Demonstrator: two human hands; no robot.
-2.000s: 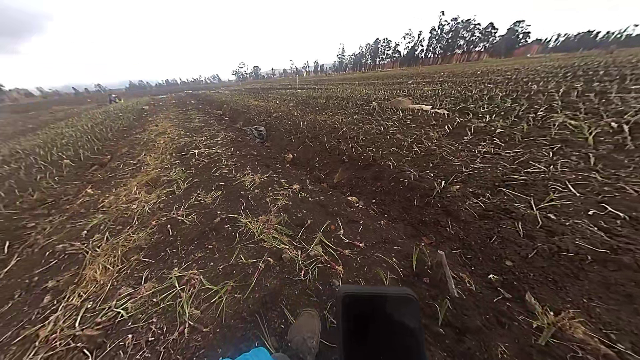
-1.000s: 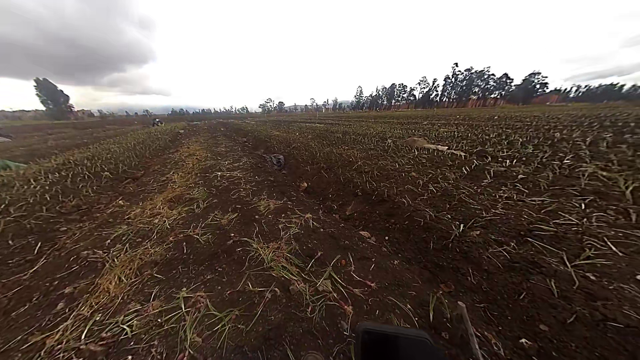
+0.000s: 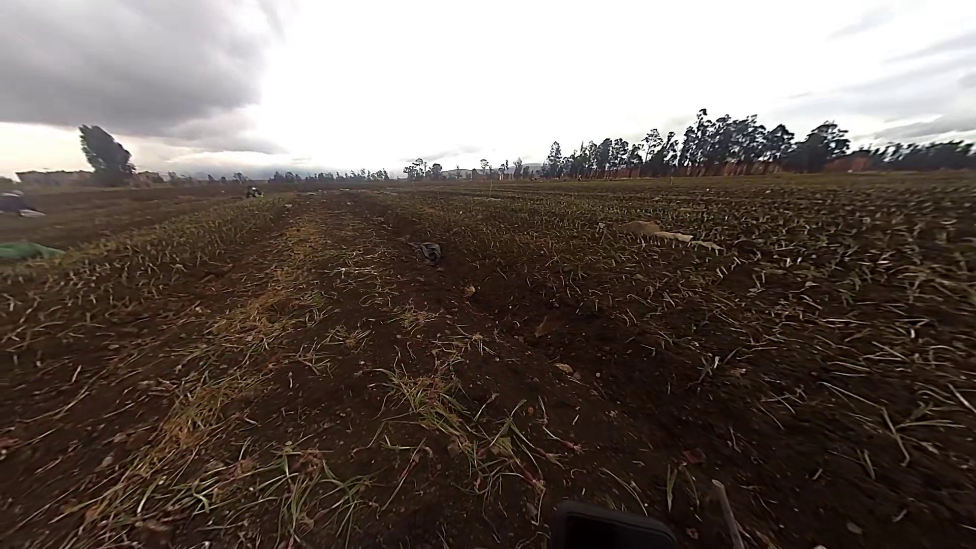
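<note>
Neither my left hand nor my right hand shows in the head view. At the bottom edge, right of the middle, the rounded top of a black object (image 3: 610, 528) juts in; what it is I cannot tell. Close beside it on the right a thin stick (image 3: 727, 512) stands up from the soil. Pulled plants with green leaves and reddish bases, like onions (image 3: 438, 400), lie loose on the dark soil ahead, and more leafy plants (image 3: 297, 488) lie at the lower left.
A dark crumpled cloth or bag (image 3: 430, 252) lies in the furrow ahead. Tan sacking (image 3: 640, 228) rests on the right-hand rows. Green material (image 3: 29, 251) is at the far left. A person (image 3: 254, 192) is low among the far rows. Trees (image 3: 107, 156) line the horizon.
The view has tilted up and swung left. The shoe and the bit of blue cloth at the bottom two seconds ago are out of view, and less of the black object shows.
</note>
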